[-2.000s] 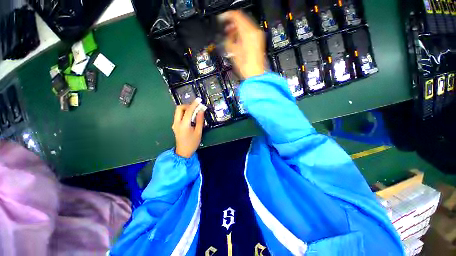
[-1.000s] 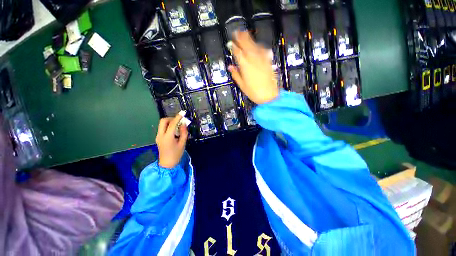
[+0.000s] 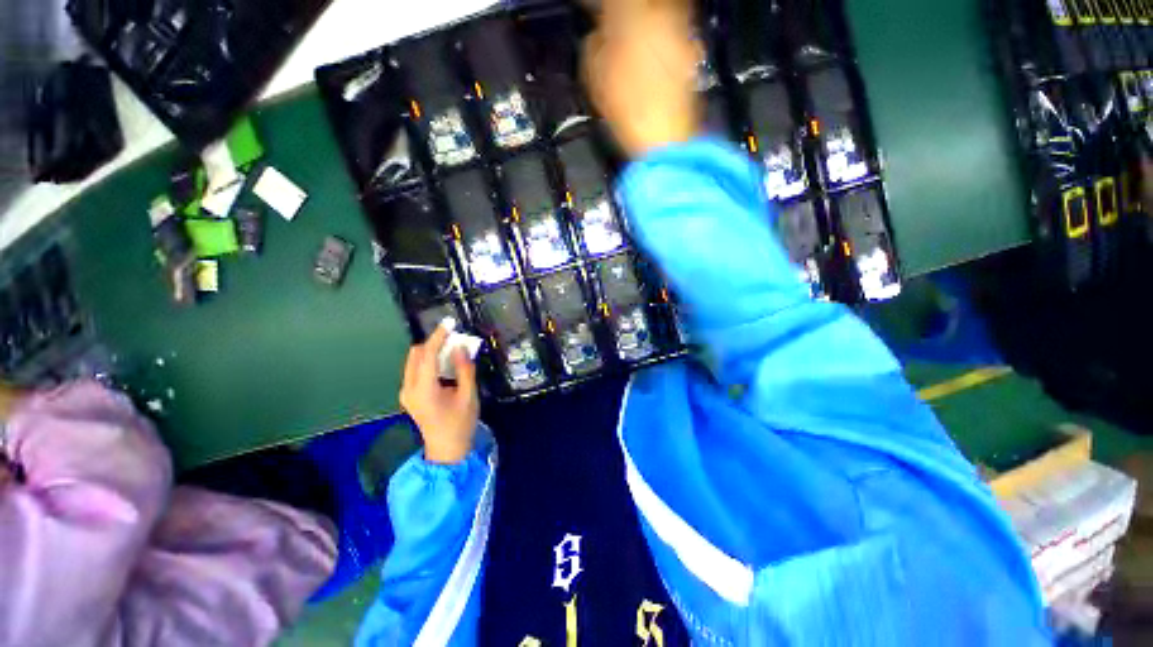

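A glossy black phone tray (image 3: 405,240) lies on the green bench with rows of black handsets, back side up, such as the handset (image 3: 537,221) with silvery inner parts and an orange mark. My left hand (image 3: 440,394) is at the tray's near left corner. Its fingers hold a small white item (image 3: 458,351), partly covered; I cannot tell what it is. My right hand (image 3: 642,70) is blurred over the far part of the tray, cut off by the top edge. I cannot tell if it holds anything.
Loose green, white and dark batteries (image 3: 213,236) lie piled on the bench at left, with one dark battery (image 3: 333,259) apart. Another tray with yellow-framed phones (image 3: 1087,209) is at right. A person's pink sleeve (image 3: 89,506) is at lower left; white boxes (image 3: 1081,531) are at lower right.
My right hand has moved up to the far part of the tray. My left hand stays by the near left corner with the white item. The view has shifted somewhat.
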